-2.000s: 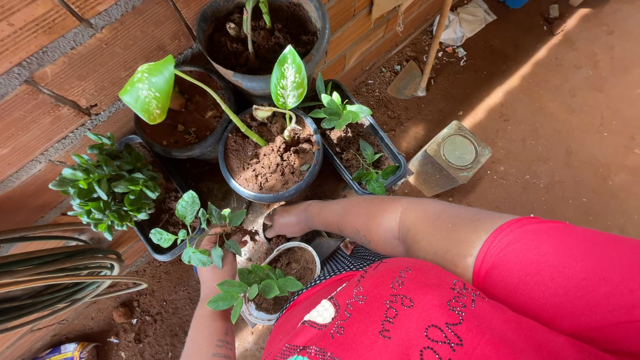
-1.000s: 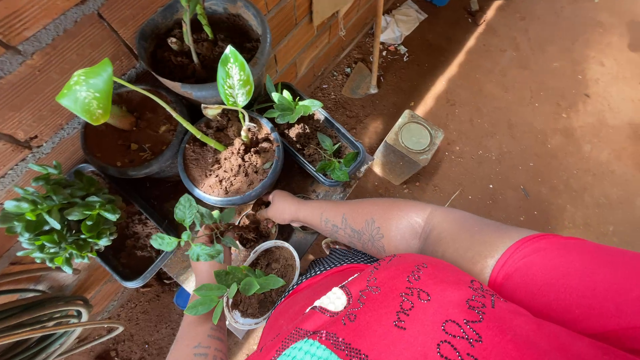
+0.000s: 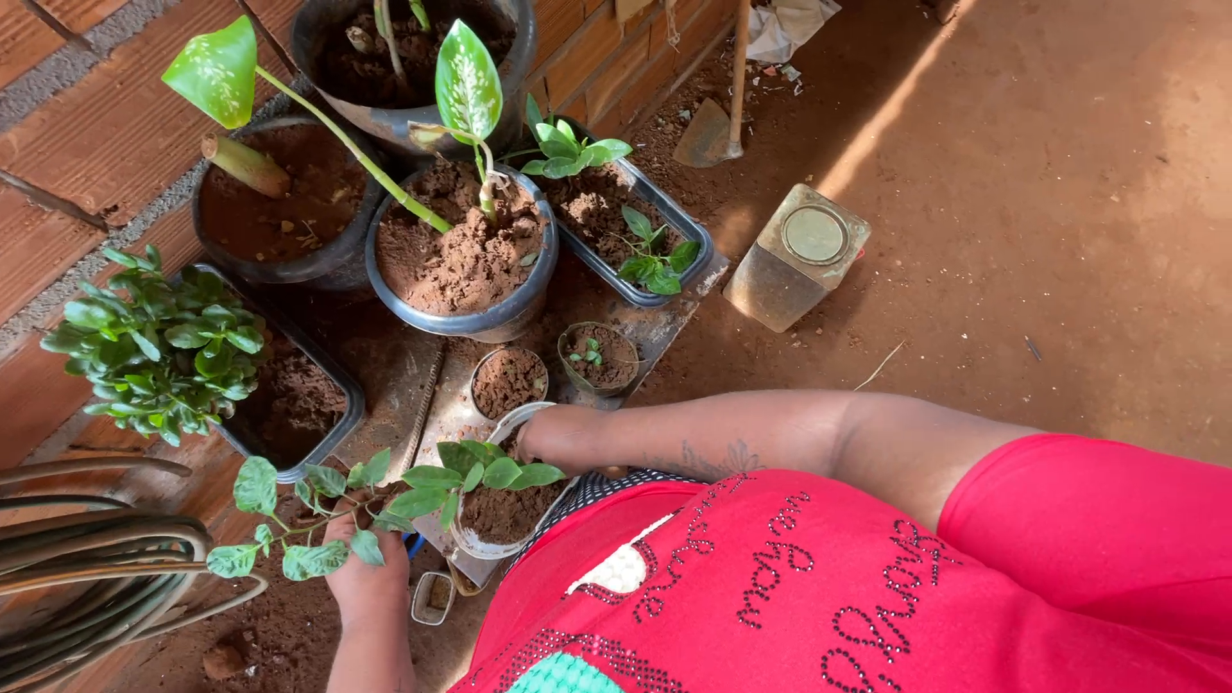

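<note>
My left hand (image 3: 371, 558) holds a leafy plant cutting (image 3: 313, 558) by its lower stem, left of a white pot (image 3: 476, 544) of soil. Broad green leaves of a seedling (image 3: 472, 476) stand over that pot. My right hand (image 3: 563, 438) reaches down to the soil at the pot's upper edge; its fingertips are hidden. Just above are a small cup of soil (image 3: 510, 382) and a small pot with a tiny sprout (image 3: 599, 358). Behind them stands a round dark pot (image 3: 462, 322) with a variegated-leaf plant (image 3: 469, 87).
Black rectangular planters stand left (image 3: 351, 414) and right (image 3: 698, 245) of the round pot. Larger pots (image 3: 332, 269) line the brick wall (image 3: 115, 115). A coiled hose (image 3: 106, 568) lies at lower left, a square tin (image 3: 799, 255) and a hoe (image 3: 707, 135) on the dirt floor at right.
My right hand has moved from beside the round pot to the white pot's soil. My left hand has moved left with the cutting, away from the white pot. The small cup now shows uncovered.
</note>
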